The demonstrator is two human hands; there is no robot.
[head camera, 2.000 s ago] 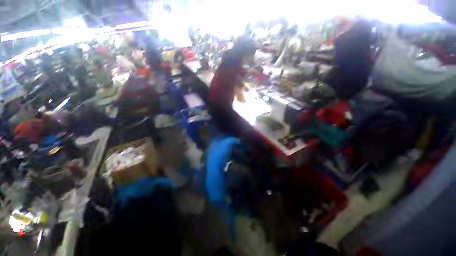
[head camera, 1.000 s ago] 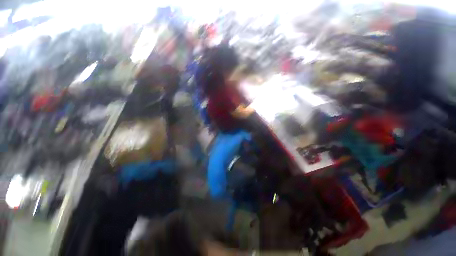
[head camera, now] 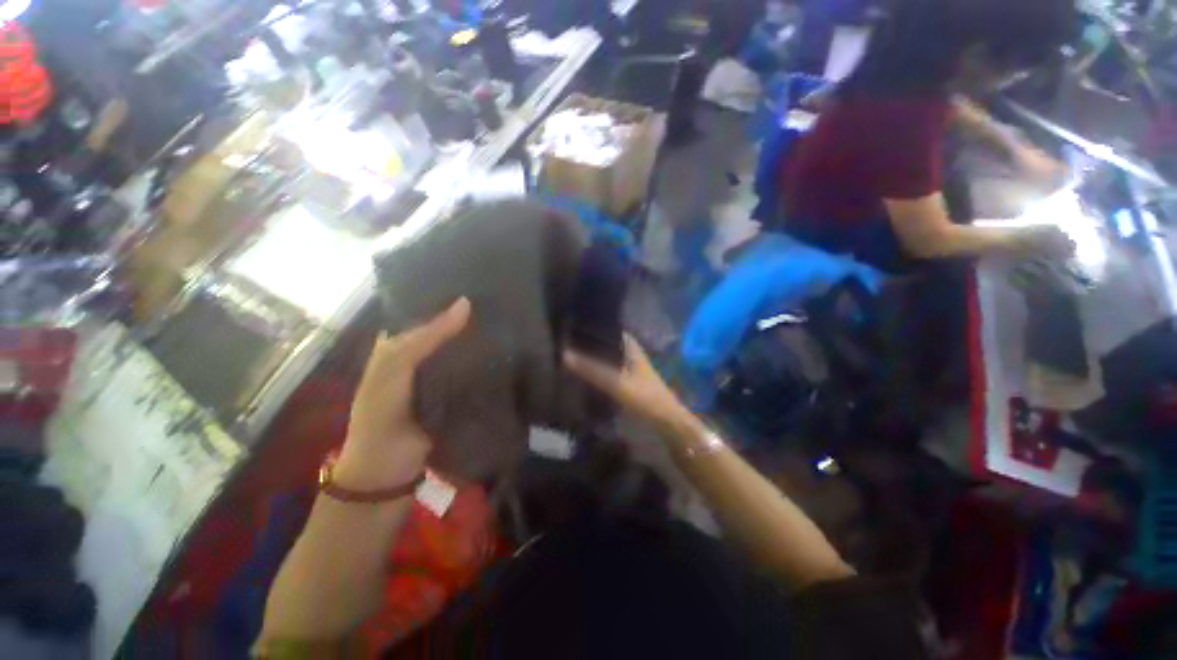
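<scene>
My left hand [head camera: 400,393] holds the left side of a dark grey-brown garment piece [head camera: 484,316], its thumb over the cloth and its other fingers hidden. My right hand [head camera: 620,378] is at the right edge of the same cloth, fingers on its darker, near-black part. The cloth is raised over my lap, bunched and folded. Small white labels [head camera: 436,493] show at its lower edge. I wear a dark red band on the left wrist and a thin bracelet on the right.
The pale sewing table [head camera: 303,264] with a dark inset panel [head camera: 213,351] lies left, beside a worn white side table [head camera: 142,445]. A carton of white scraps [head camera: 607,165] stands ahead. A person in dark red [head camera: 865,168] works at a red-edged table right. Red cloth [head camera: 432,567] lies below.
The view has swung, bringing the left sewing table nearer. Both my hands and the raised garment piece now show clearly; before, only a blurred dark shape and a bit of skin showed at the bottom.
</scene>
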